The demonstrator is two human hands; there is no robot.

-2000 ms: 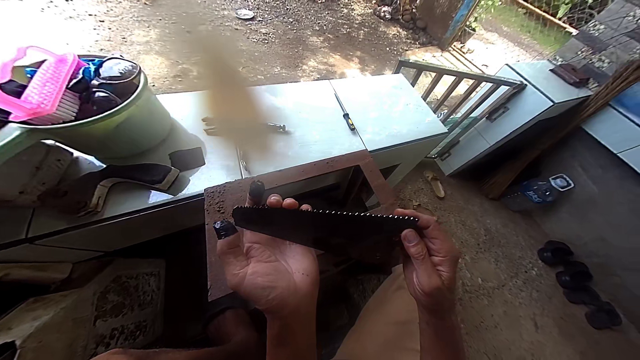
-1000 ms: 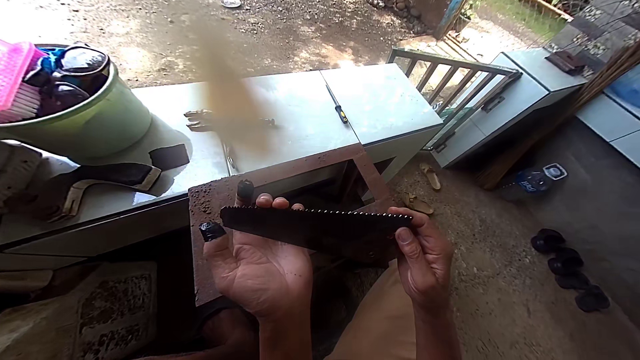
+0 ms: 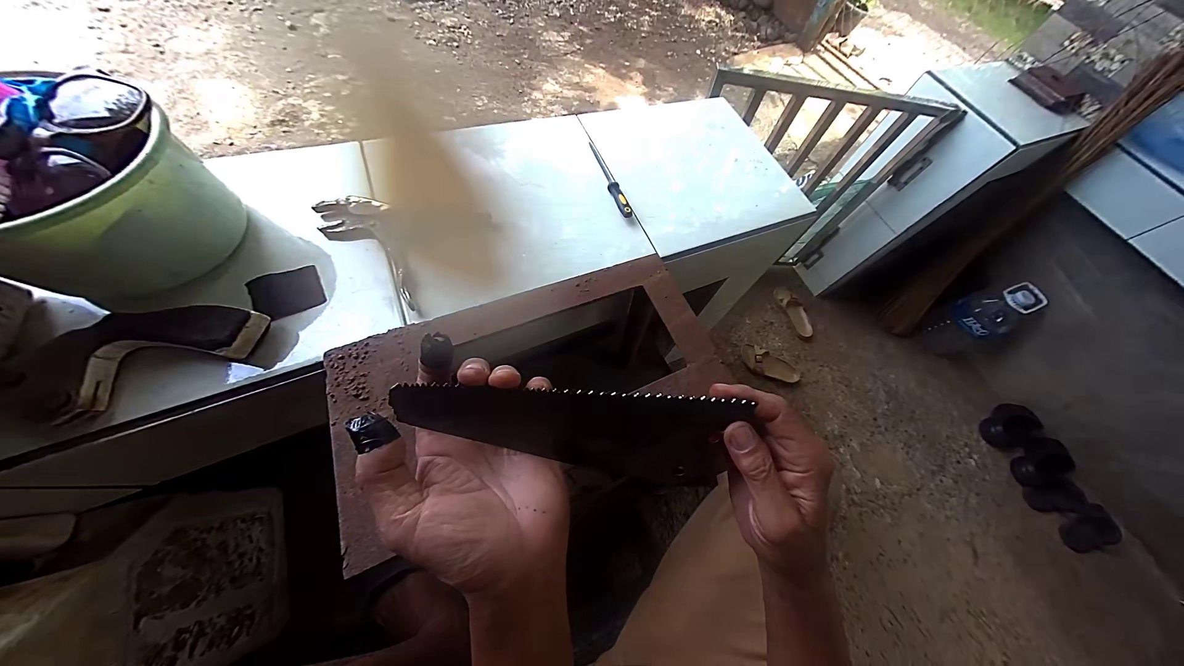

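Note:
A dark saw blade (image 3: 573, 430) with its teeth facing up lies across both hands. My right hand (image 3: 782, 472) pinches its wide end between thumb and fingers. Under the narrow end is my left hand (image 3: 472, 490), palm up, with the blade resting across its fingers; black wrapping covers the tips of the thumb and one finger. Behind and below the blade stands a reddish-brown frame (image 3: 592, 289) with a rectangular opening, its left corner strewn with brown crumbs. No handle shows on the blade.
On the white tiled ledge (image 3: 527, 185) are a screwdriver (image 3: 615, 191), a green bucket (image 3: 176, 222) of items, a dark curved tool handle (image 3: 185, 330) and a dark flat piece (image 3: 287, 291). A metal gate (image 3: 842, 102), sandals (image 3: 770, 363), a plastic bottle (image 3: 990, 316) and black footwear (image 3: 1045, 467) are at the right.

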